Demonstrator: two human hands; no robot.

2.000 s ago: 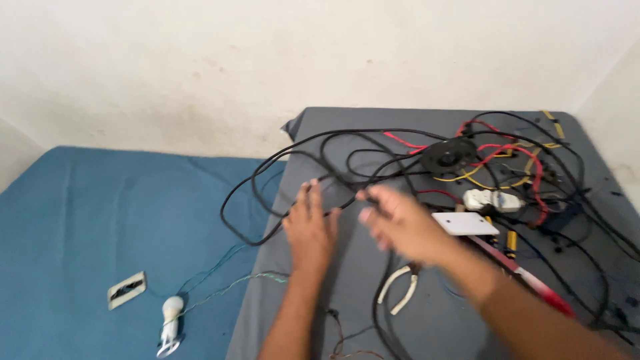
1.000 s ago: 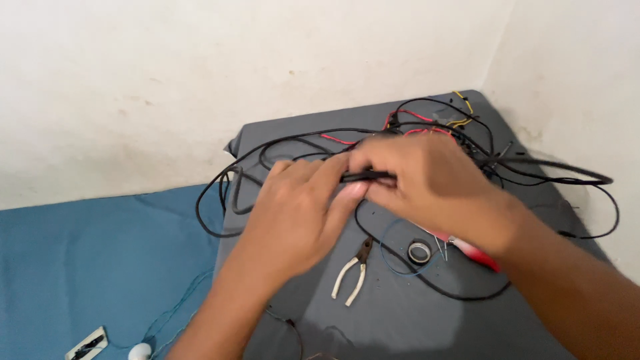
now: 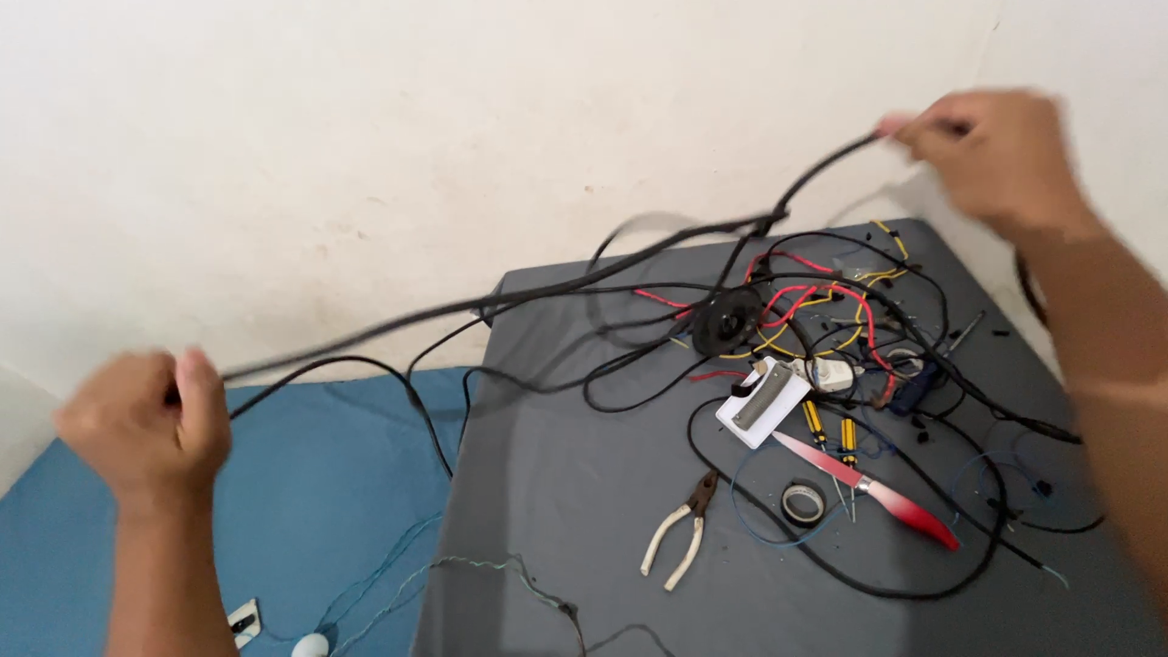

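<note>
My left hand (image 3: pixel 151 424) is closed in a fist on a black cable (image 3: pixel 474 301), at the left over the blue surface. High at the upper right, my right hand (image 3: pixel 995 155) grips another stretch of black cable (image 3: pixel 817 173) between its fingers. Between the hands the cables cross near the grey surface's back edge, lifted off it. Below them lie tangled red, yellow and black wires around a round black part (image 3: pixel 727 321), a white plate with a grey strip (image 3: pixel 765 401) and a white plug-like fitting (image 3: pixel 826 374).
On the grey cloth-covered surface (image 3: pixel 547 474) lie pliers with white handles (image 3: pixel 677 534), a roll of black tape (image 3: pixel 803 505), a knife with a red and white handle (image 3: pixel 903 511) and yellow-handled screwdrivers (image 3: pixel 814 422). A white bulb (image 3: pixel 310 645) rests on the blue surface (image 3: pixel 301 493). A wall stands behind.
My hands were together over the grey surface and have moved far apart, left and upper right, with black cable stretched and raised between them. The view has shifted.
</note>
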